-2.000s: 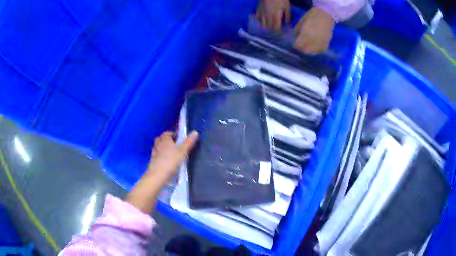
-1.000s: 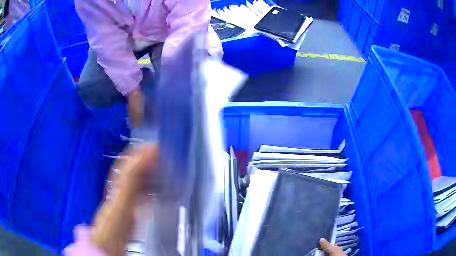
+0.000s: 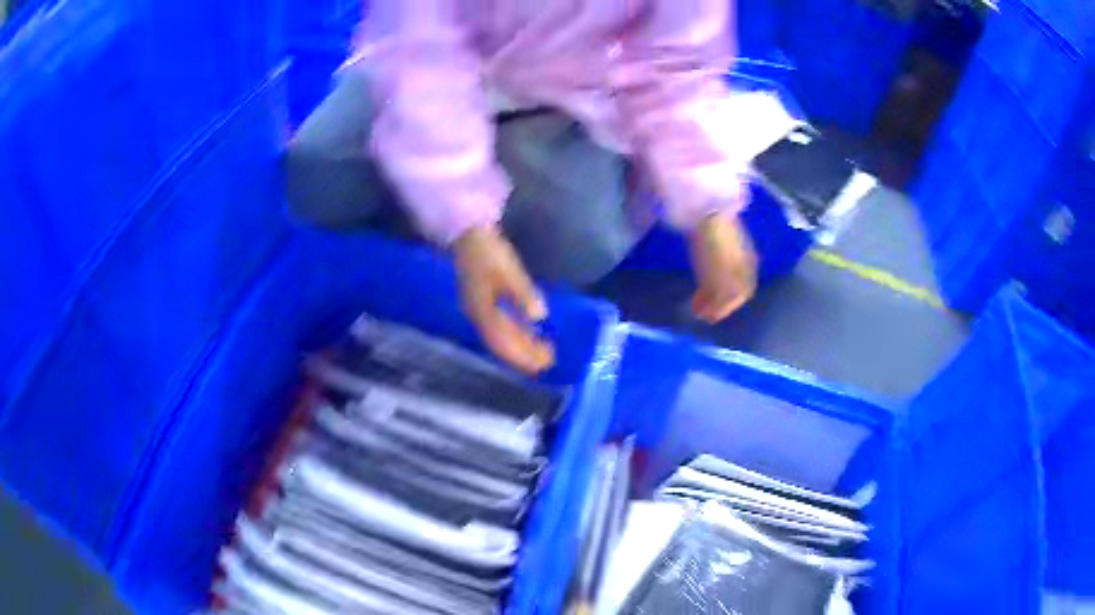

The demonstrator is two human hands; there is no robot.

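Neither of my hands can be made out; a small skin-toned spot at the bottom edge is too blurred to identify. A deep blue tote [image 3: 574, 451] at lower left holds a packed row of dark flat panels in white sleeves [image 3: 396, 481]. The blue tote beside it on the right [image 3: 757, 370] holds a stack of sleeved panels [image 3: 769, 511] and upright ones along its left side. A dark panel with shiny glare [image 3: 720, 571] lies at the front of this right tote, cut off by the bottom edge.
A co-worker in a pink striped smock [image 3: 552, 60] faces me, with one hand [image 3: 498, 300] over the left tote's far edge and the other [image 3: 723, 270] beyond the right tote. Behind is another tote with dark panels [image 3: 811, 168]. Blue tote walls [image 3: 144, 300] rise at both sides.
My hands and the blurred panel raised in my left hand have left the view. The view has shifted, and the co-worker's two hands now show apart, over and beyond the totes.
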